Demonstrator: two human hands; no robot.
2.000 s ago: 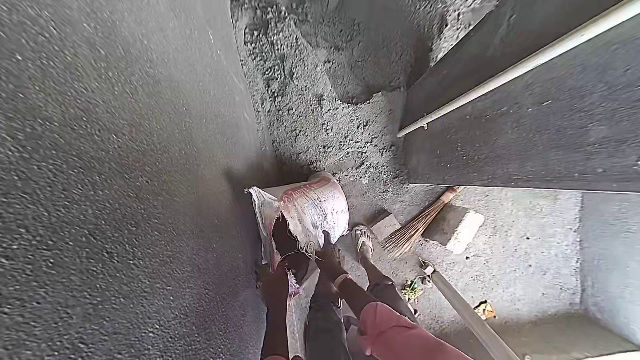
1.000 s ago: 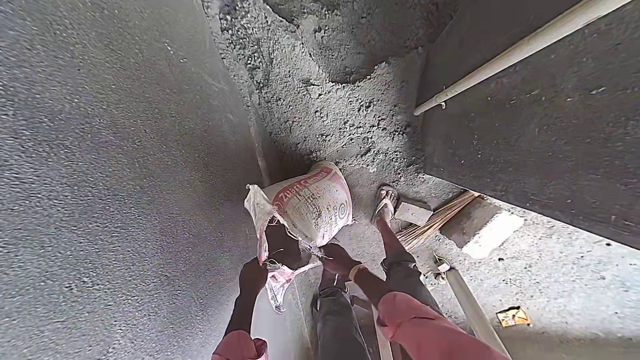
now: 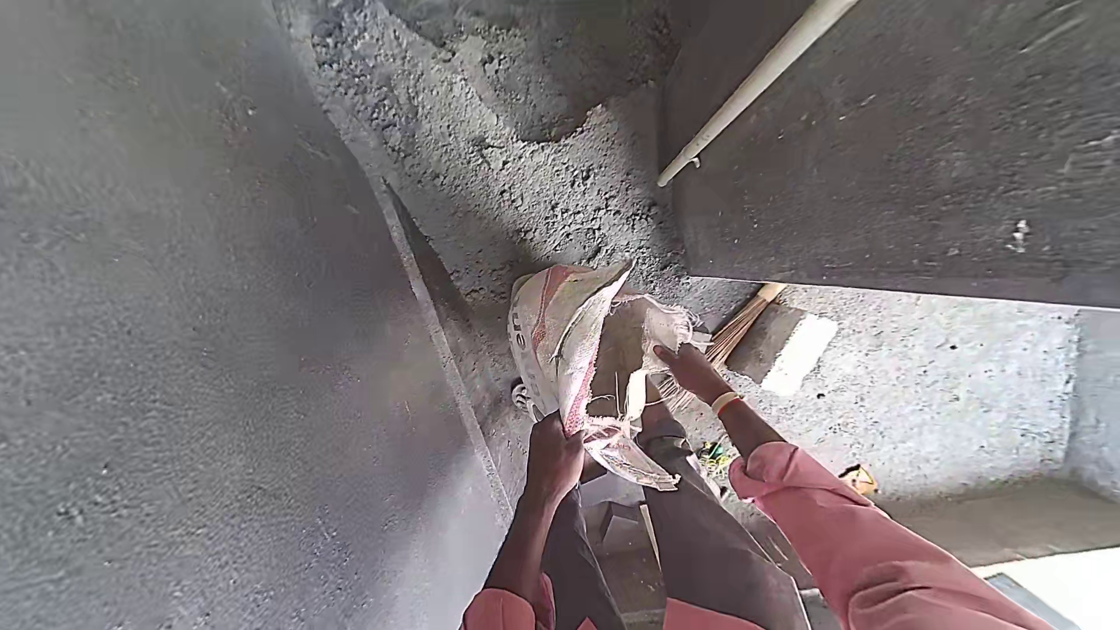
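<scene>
A woven plastic cement sack [image 3: 544, 337], white with red stripes and bearing print, stands between my legs with its frayed mouth spread towards me. My left hand [image 3: 555, 455] grips the near left edge of the mouth. On the right side of the rim, my right hand [image 3: 691, 369] pinches the torn white fabric. A loose flap of the sack hangs below the mouth, between my hands. Inside, the sack looks dark brownish grey; how much it holds cannot be told.
A rough grey plastered wall [image 3: 219, 350] rises close at left. Ahead lies a heap of grey sand or mortar [image 3: 560, 184]. To the right are a stick broom [image 3: 739, 328], a block [image 3: 798, 350], a dark panel [image 3: 892, 175] and a pale pipe [image 3: 757, 83]. An orange wrapper [image 3: 859, 479] lies on the floor.
The sack's mouth has been spread wider and turned upward, towards me. My right hand has moved to the right side of the rim. The sack leaned to the right before.
</scene>
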